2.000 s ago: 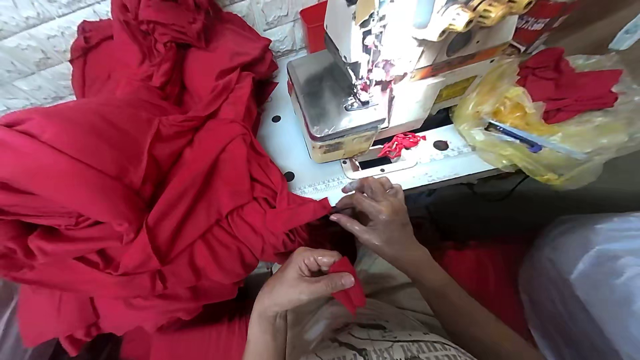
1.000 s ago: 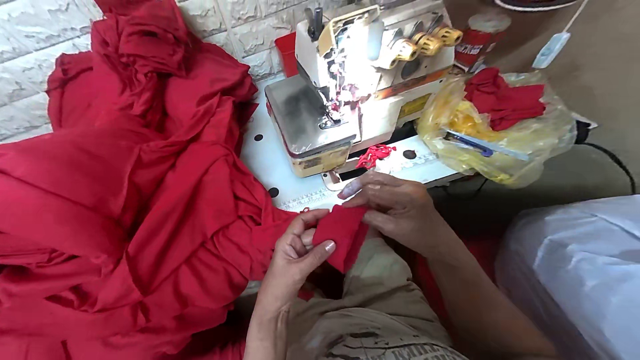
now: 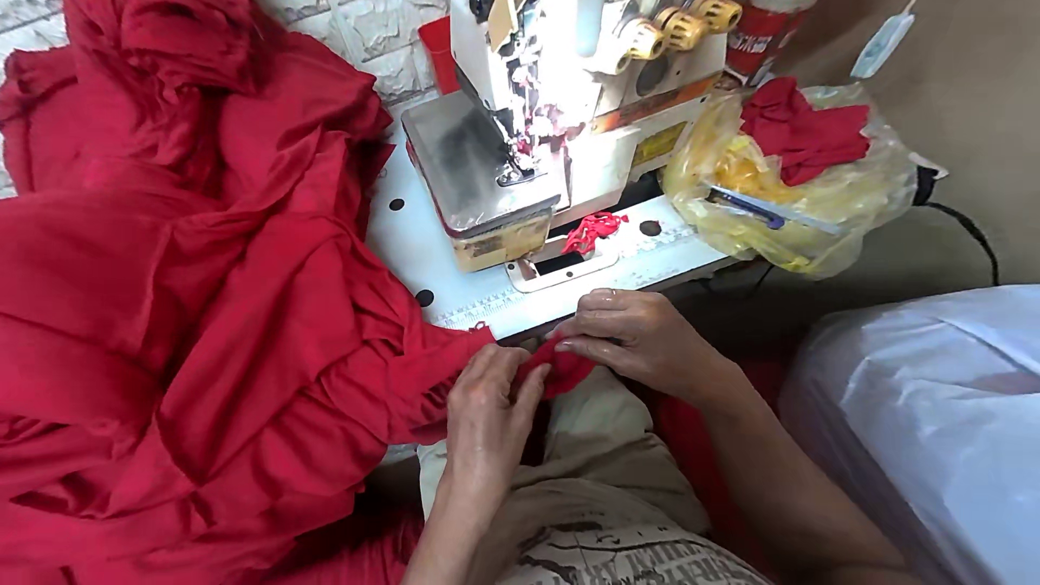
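Observation:
A small red fabric piece [image 3: 569, 370] is held above my lap, just off the front edge of the sewing table. My left hand [image 3: 491, 398] grips its left side between thumb and fingers. At its right side, my right hand [image 3: 630, 337] pinches the upper edge. A large heap of red fabric [image 3: 268, 309] lies to the left, its near end reaching close to my left hand. Beyond my hands stands an overlock sewing machine [image 3: 520, 146] with its lamp lit. Red fabric scraps [image 3: 595, 232] lie by the slot in front of it.
A yellowish plastic bag [image 3: 812, 219] at the table's right end holds red cloth and a blue-handled tool. A red container [image 3: 760, 36] stands behind it. White covered material [image 3: 942, 406] is at the right. A white brick-patterned wall [image 3: 382, 41] rises behind the heap.
Two seconds ago the small red piece hung from my left hand while my right hand was at the heap's end. Now both hands hold the small piece.

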